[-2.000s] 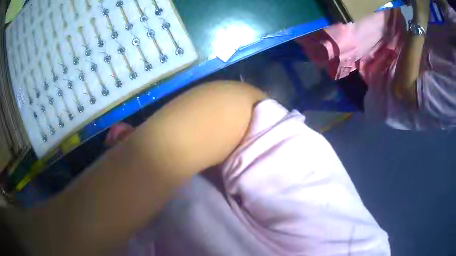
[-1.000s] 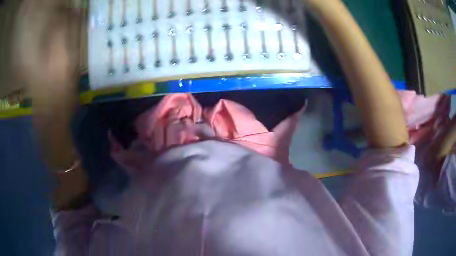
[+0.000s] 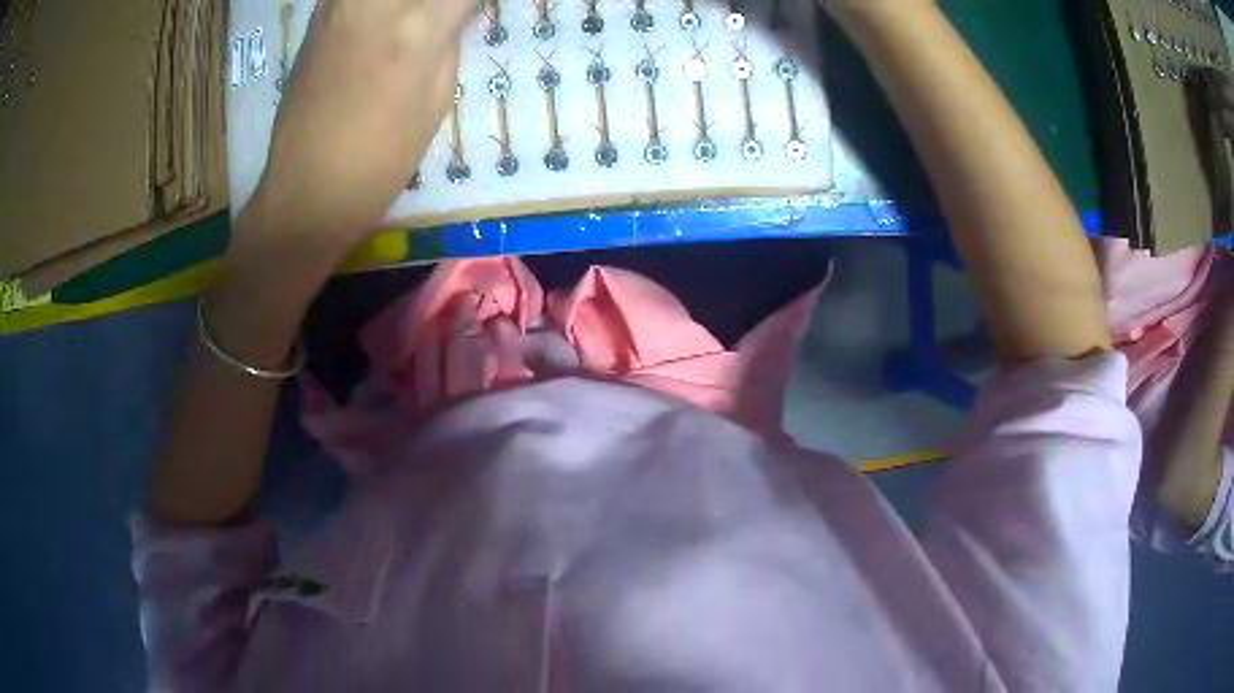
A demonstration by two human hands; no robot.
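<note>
The white holding board [image 3: 541, 190] lies flat at the top of the head view, with rows of stemmed pieces [image 3: 651, 111] that have thin brown-gold stems and silvery round ends. My left hand [image 3: 386, 61] is over the left part of the board, cut off by the top edge, its fingers out of the picture. What it holds, if anything, cannot be seen. My right forearm reaches up over the board's right side; the right hand is beyond the top edge.
Brown cardboard sheets [image 3: 81, 136] are stacked at the left. Blue and yellow tape edges the green bench top [image 3: 1001, 81]. The neighbour's cardboard carrier [image 3: 1150, 136] is at right, with a person's arm below it. A blue stool [image 3: 924, 325] stands under the bench.
My left hand and forearm have moved right, from over the cardboard onto the left part of the board. The right forearm has stayed nearly in place. The view had turned left before that.
</note>
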